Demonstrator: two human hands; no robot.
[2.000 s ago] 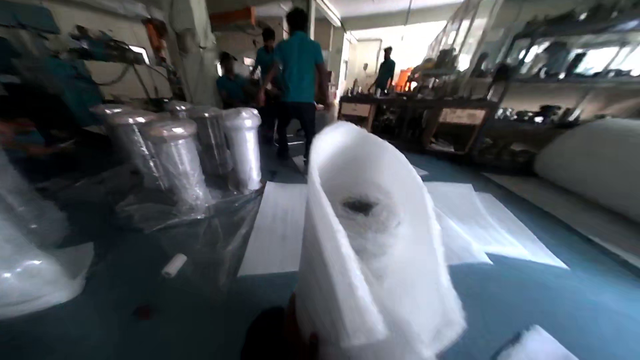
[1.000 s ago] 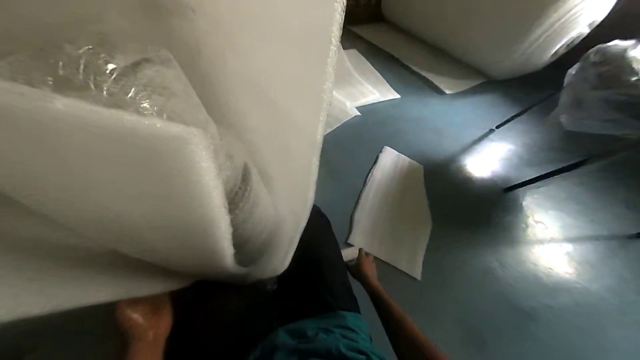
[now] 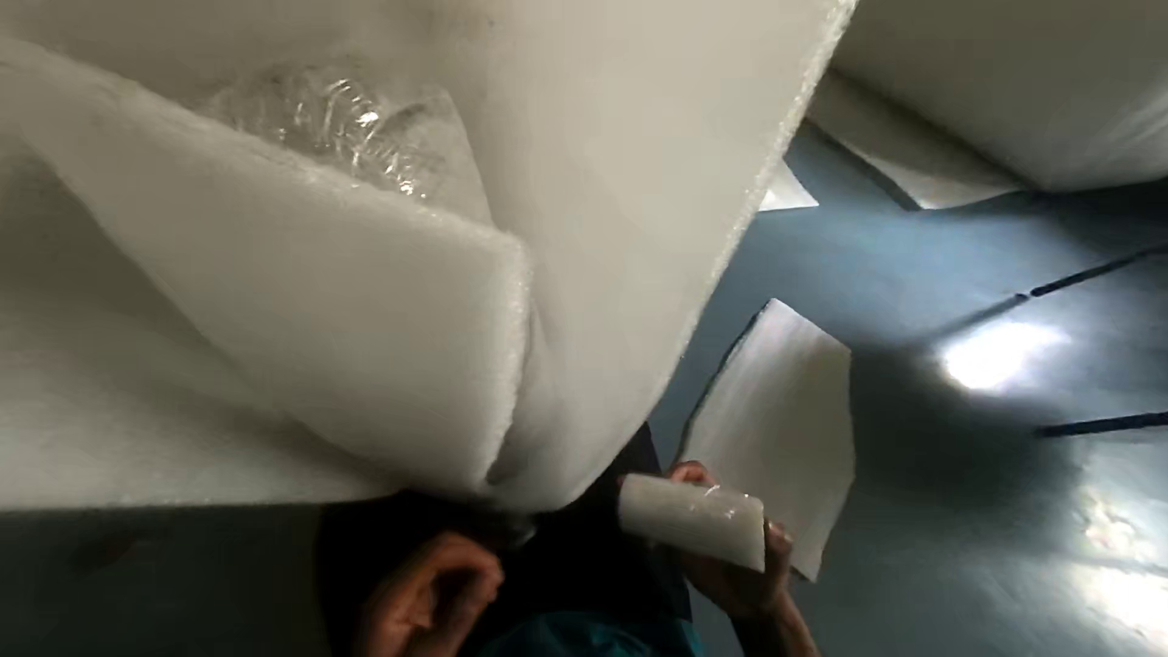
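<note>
A large white foam sheet [image 3: 365, 328] is wrapped around something in clear plastic film [image 3: 365, 137], which shows in its opening and fills the upper left of the view. My right hand [image 3: 739, 575] grips a small white roll [image 3: 693, 520], perhaps of tape, from below, at the lower right of the foam. My left hand [image 3: 433, 589] is just below the foam's lower edge, its fingers curled, and no object shows in it. Behind my right hand, a separate flat white foam piece [image 3: 776, 420] lies on the floor.
A big white roll [image 3: 1022, 91] stands at the upper right, with a flat sheet [image 3: 903, 155] beside it on the blue-grey floor [image 3: 858, 265]. A corner of another white sheet [image 3: 789, 193] shows by the wrap. Dark lines cross the floor at the right.
My right hand, low by the floor piece one second ago, now holds the small roll up closer to the wrap. My left hand has moved right, nearer my lap.
</note>
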